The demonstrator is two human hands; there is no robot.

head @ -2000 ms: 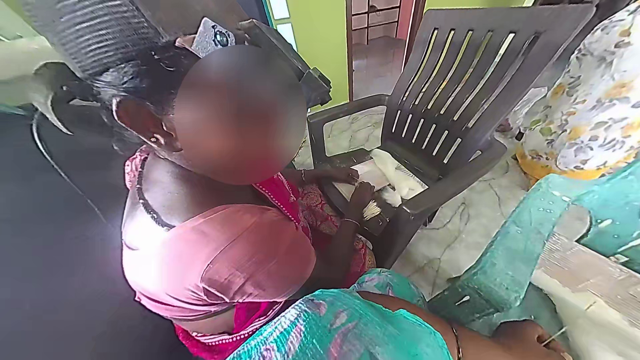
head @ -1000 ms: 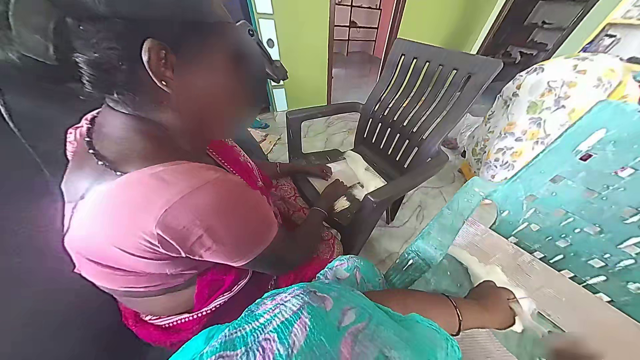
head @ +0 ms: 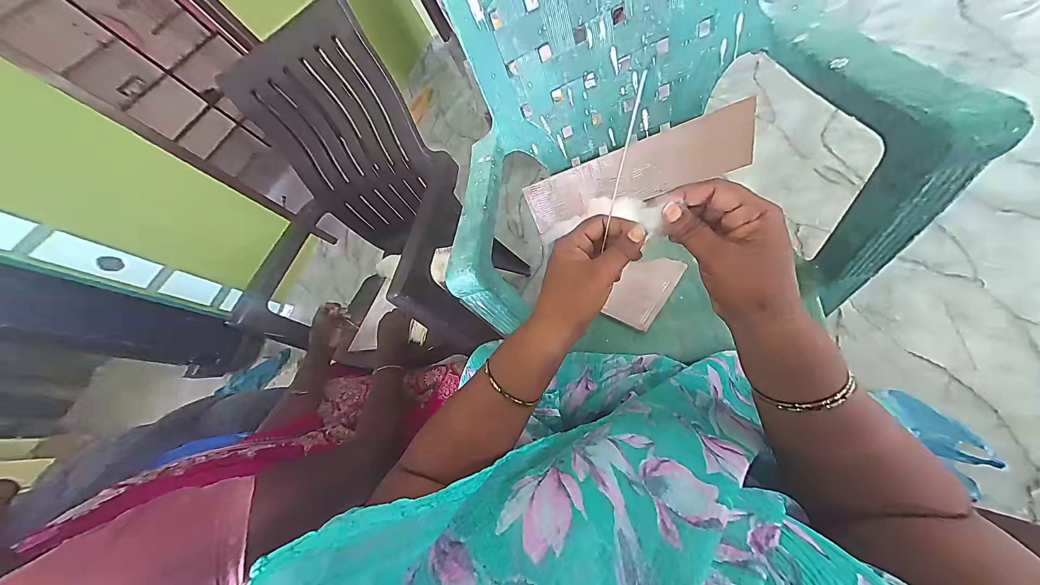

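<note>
My left hand point(head: 583, 272) pinches a thin pale stick point(head: 627, 154), which points up and slightly right, and its fingertips meet a tuft of white cotton point(head: 621, 211). Close beside it, my right hand point(head: 727, 240) has the cotton's right end between thumb and forefinger. The fluffy cotton stretches left behind my left fingers. Both hands are over the seat of a turquoise plastic chair point(head: 699, 321). A long cardboard piece point(head: 699, 150) lies behind the hands, and a smaller board point(head: 647, 292) lies below them on the seat.
The turquoise chair's right armrest point(head: 934, 122) stands beside my right arm. At left, a co-worker's hands point(head: 394, 333) are over a dark plastic chair point(head: 345, 122) bearing pale material. A blue plastic bag point(head: 934, 431) lies on the marble-patterned floor point(head: 967, 325) at right.
The view has swung right and down to the turquoise chair. Both my hands now show clearly, close together at the cotton; one second ago, one hand was on white material at the lower right.
</note>
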